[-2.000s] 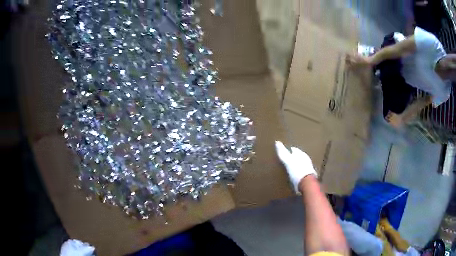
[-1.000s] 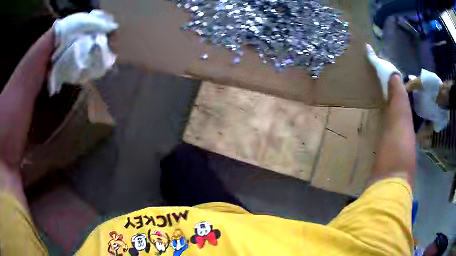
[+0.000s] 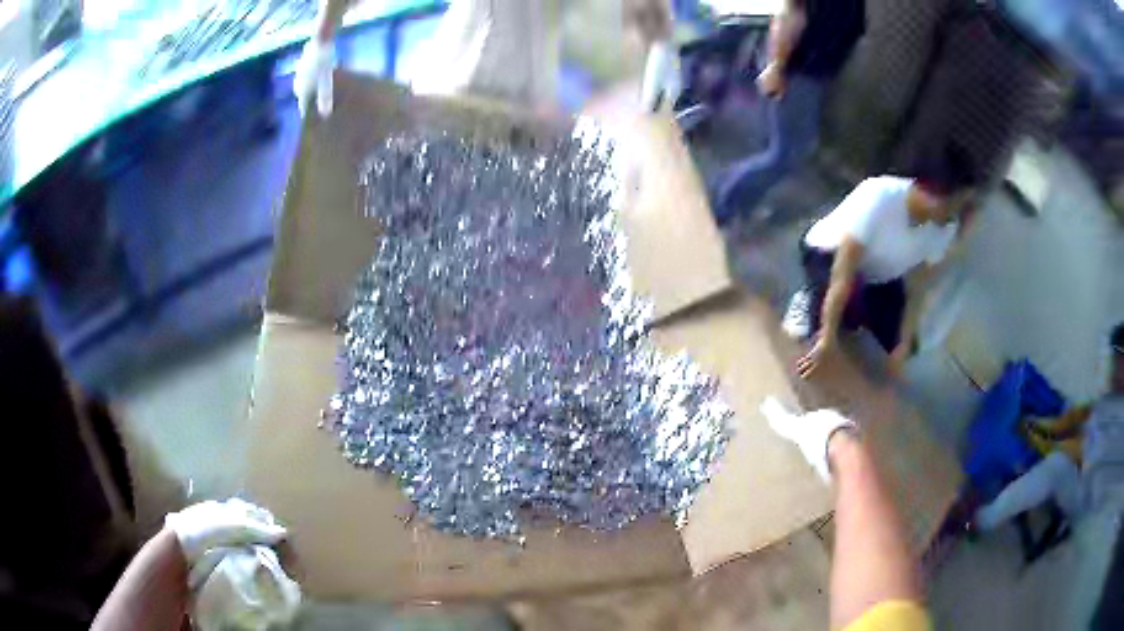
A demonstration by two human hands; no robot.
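Many small shiny metal parts (image 3: 530, 407) lie in a wide heap on a brown cardboard sheet (image 3: 296, 493) with fold lines. My left hand (image 3: 228, 530), in a white glove, is at the sheet's near left corner; a crumpled white cloth (image 3: 247, 592) hangs at it. My right hand (image 3: 807, 431), in a white glove, is at the sheet's right edge, to the right of the heap. Its thumb side is over the cardboard; whether the fingers grip the edge from below is hidden.
Another person's gloved hands (image 3: 317, 80) are at the sheet's far edge. A person in a white top (image 3: 881, 234) crouches at the right over another cardboard sheet (image 3: 906, 431). A blue crate (image 3: 1011, 419) is at the far right. A green-edged workbench (image 3: 185, 99) is at the left.
The view has swung up and shows the whole sheet again. My left hand and the cloth are now lower in view, at the near left corner. Another person's gloved hands have come into view.
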